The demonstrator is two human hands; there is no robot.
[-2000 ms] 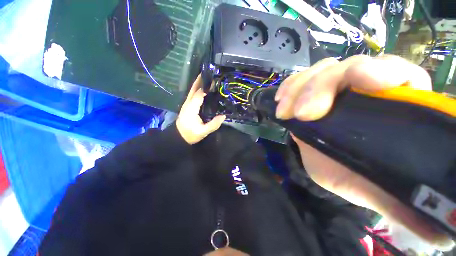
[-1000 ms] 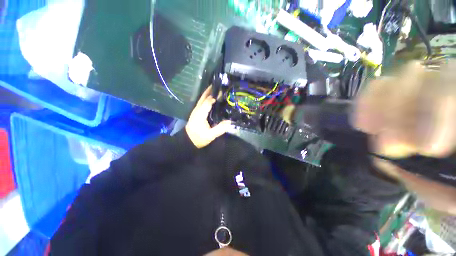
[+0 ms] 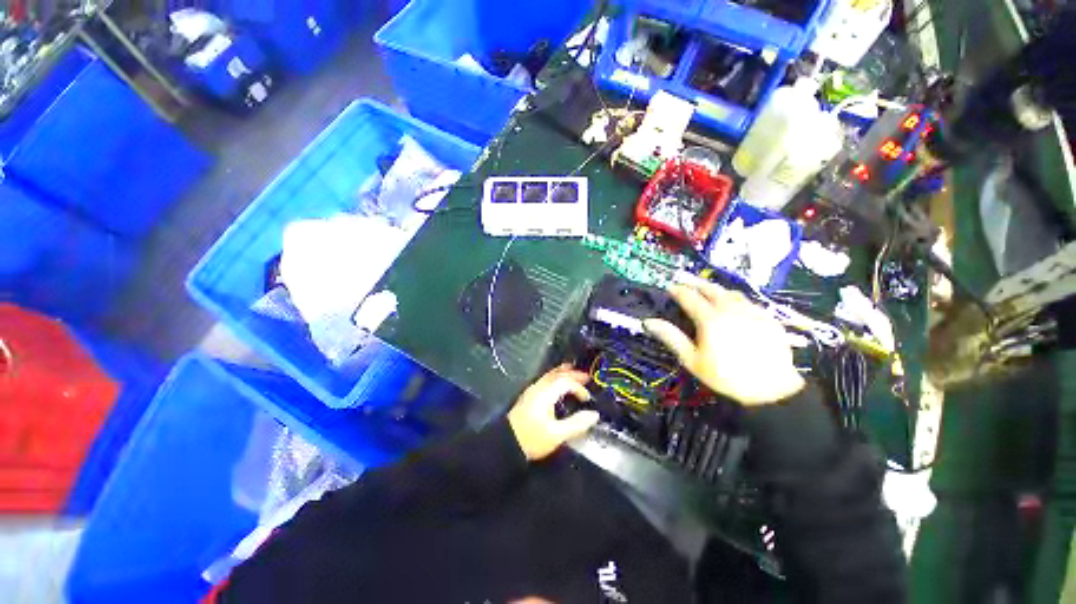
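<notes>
The black socket housing (image 3: 634, 319) lies open at the bench's front edge, with yellow, blue and red wires (image 3: 637, 380) bunched inside. My left hand (image 3: 551, 412) holds the housing's left end, thumb and fingers around it. My right hand (image 3: 737, 345) lies over the housing's upper right part, fingers spread and touching it; its grip is partly hidden. No screwdriver shows in either hand.
A white power strip (image 3: 535, 207), a black polygonal plate (image 3: 502, 302), a red basket (image 3: 683, 203) and green circuit boards (image 3: 635, 258) lie behind the work. A large blue bin (image 3: 221, 288) with white bags stands left. White bottles (image 3: 788, 139) and a device with red digits (image 3: 885, 151) are at the back right.
My right hand has left the black screwdriver and come onto the housing. My left hand still holds the left end. The view has tilted up and shows more bench and bins.
</notes>
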